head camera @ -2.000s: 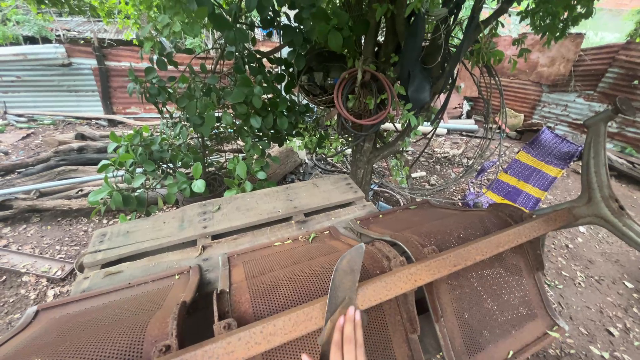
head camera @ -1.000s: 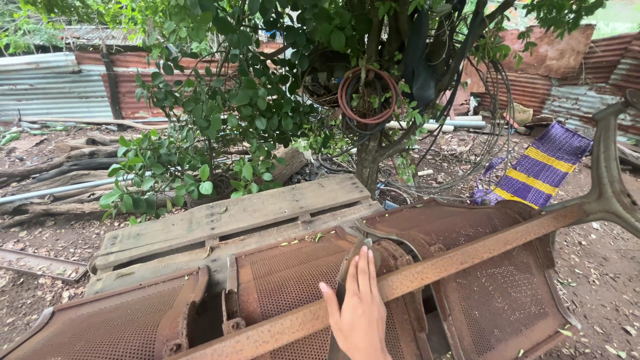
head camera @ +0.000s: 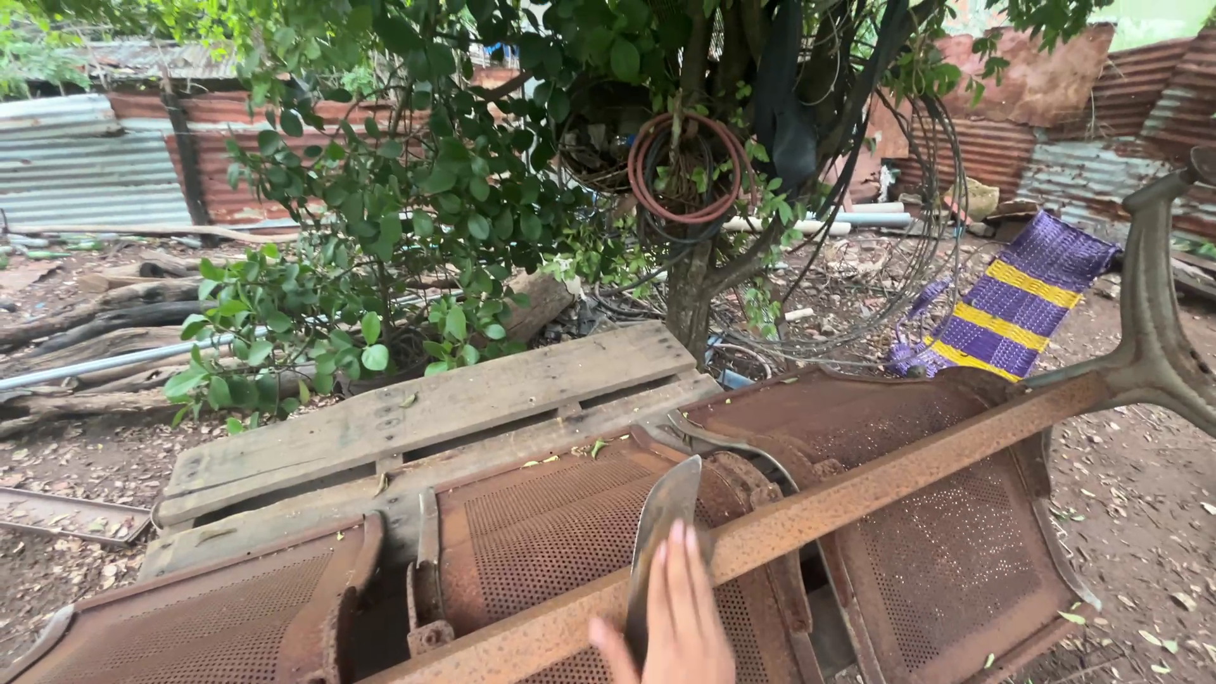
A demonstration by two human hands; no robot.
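My right hand (head camera: 679, 608) reaches in at the bottom centre, its fingers straight and close together against the right side of a broad metal blade (head camera: 665, 503). The thumb stands apart, left of the blade. Tilted with its tip up, the blade crosses in front of a rusty metal bar (head camera: 874, 475); its lower end and any handle are hidden or out of frame. Under the bar lies a row of rusty perforated metal seats (head camera: 541, 522), (head camera: 940, 551), (head camera: 218, 608). My left hand is out of view.
Behind the seats lies a weathered wooden pallet (head camera: 427, 399). The bar ends in a metal leg (head camera: 1154, 313) at right. Beyond are a leafy tree (head camera: 689, 304), a coiled reddish hose (head camera: 636, 171), hanging cables, a purple-and-yellow woven piece (head camera: 1016, 294), logs (head camera: 114, 323) and corrugated sheets (head camera: 85, 161).
One second ago my right hand lay higher, over most of the blade. It is now lower, and the blade's upper part shows again. Two seconds ago only the fingers were in view.
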